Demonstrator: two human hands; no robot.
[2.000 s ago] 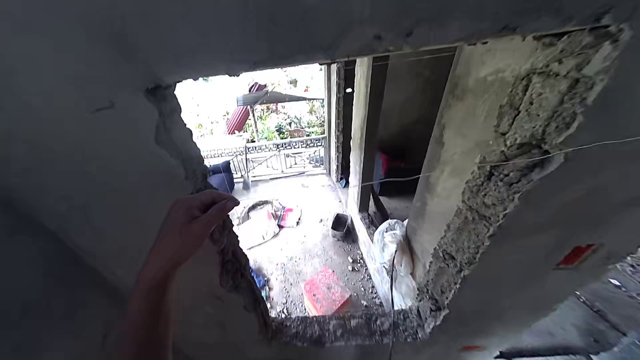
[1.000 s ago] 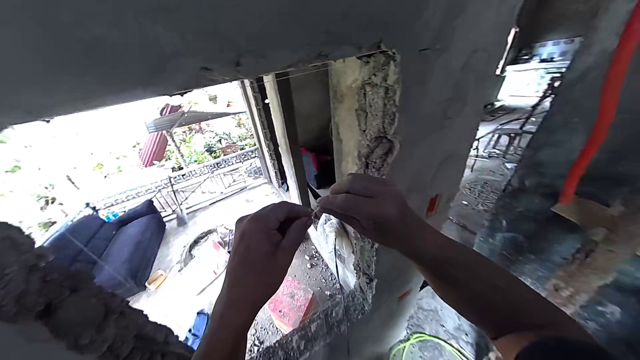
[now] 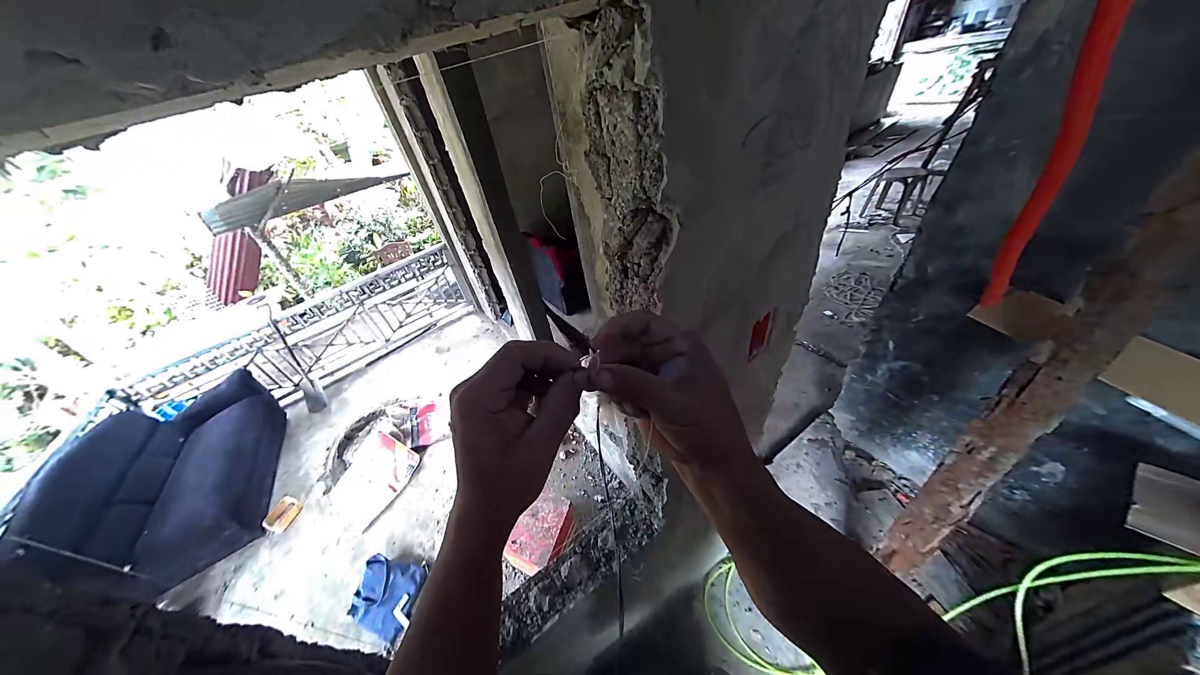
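My left hand [image 3: 516, 412] and my right hand [image 3: 670, 384] meet fingertip to fingertip near the middle of the view. Between them they pinch a small tangle or knot of thin string [image 3: 589, 360]. A dark pointed blade or tool [image 3: 566, 328] shows just behind the right fingertips; whether it is held cannot be told. A thin dark cord [image 3: 606, 497] hangs below the hands. Behind them is the rough broken concrete edge [image 3: 628, 159] of a wall opening.
Through the opening are a dark blue sofa [image 3: 150, 478], a red block-like object [image 3: 539, 534], blue cloth [image 3: 384, 595] and a metal railing [image 3: 356, 323]. At right, an orange-red hose [image 3: 1059, 159] hangs and a yellow-green hose [image 3: 1078, 567] lies low.
Two seconds ago only my left hand showed, raised at the opening; now both hands are together at the string. The view has swung to the right.
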